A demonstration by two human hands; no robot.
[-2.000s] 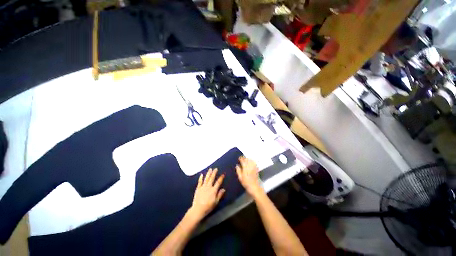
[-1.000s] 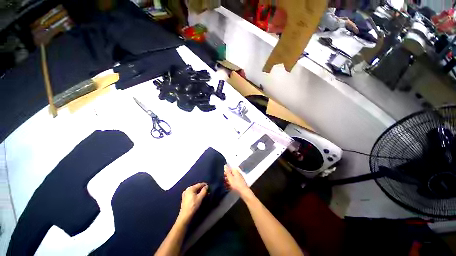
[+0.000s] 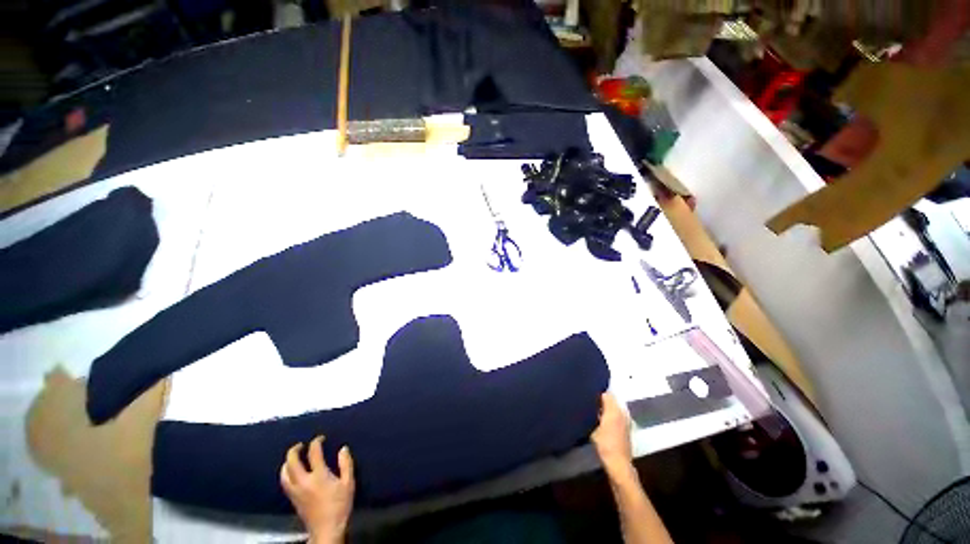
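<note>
The near stack of cut panels [image 3: 425, 414], dark navy, lies along the table's near edge with its tab pointing away from me. My left hand [image 3: 319, 487] rests on its lower left part, fingers spread. My right hand [image 3: 611, 427] is at its right end, touching the edge; its fingers are close together and whether they grip the cloth is unclear. The far stack of cut panels [image 3: 287, 287] lies beyond, its tab pointing toward me, with a white gap between the two stacks.
Shears [image 3: 500, 244] lie beyond the near stack. A shiny black heap [image 3: 585, 202] and a clipboard [image 3: 672, 285] are at right, with a grey plate [image 3: 681, 400] near the corner. A folded dark bundle [image 3: 80, 258] is far left. A wooden ruler [image 3: 344, 85] crosses dark cloth. A fan [image 3: 941, 515] stands lower right.
My left hand has moved left along the near stack, away from my right hand, and its fingers have spread. My right hand stays at the right end. The view has turned left, showing the folded bundle.
</note>
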